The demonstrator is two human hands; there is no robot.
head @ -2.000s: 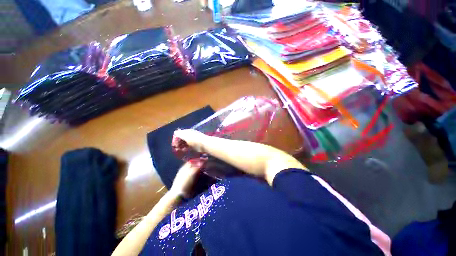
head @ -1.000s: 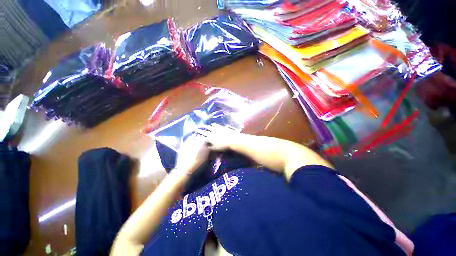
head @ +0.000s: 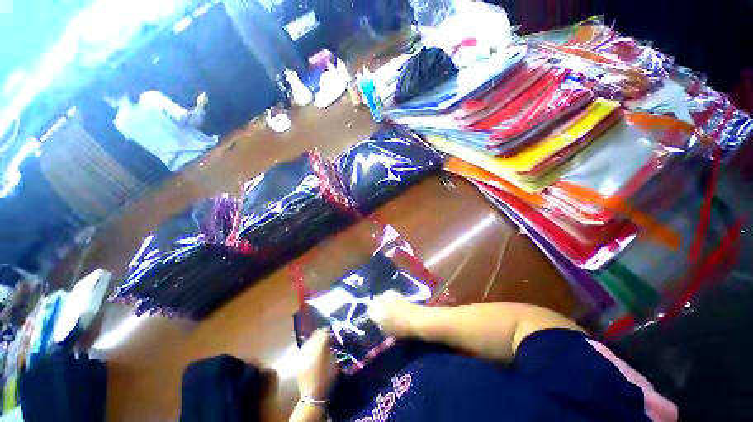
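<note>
A dark folded garment in a glossy clear bag with red-pink edges, the bagged garment (head: 355, 298), lies on the brown table close to my body. My left hand (head: 316, 361) is at its left near edge, with a band on the wrist. My right hand (head: 391, 313) is on its right side, fingers on the film. Both hands hold the bag; their fingers are slightly blurred. My shirt borders the near edge of the garment.
Glossy stacks of bagged garments (head: 285, 202) run across the table beyond. Multicoloured polybag piles (head: 537, 136) stand at the right, with a black bundle (head: 425, 72) on them. Dark cloth (head: 216, 389) lies at the near left. A person (head: 161, 128) is at the far left.
The view has tilted up, showing more of the room. The garment's film now covers more of it, and my hands have moved apart, from close together to either side of the bag.
</note>
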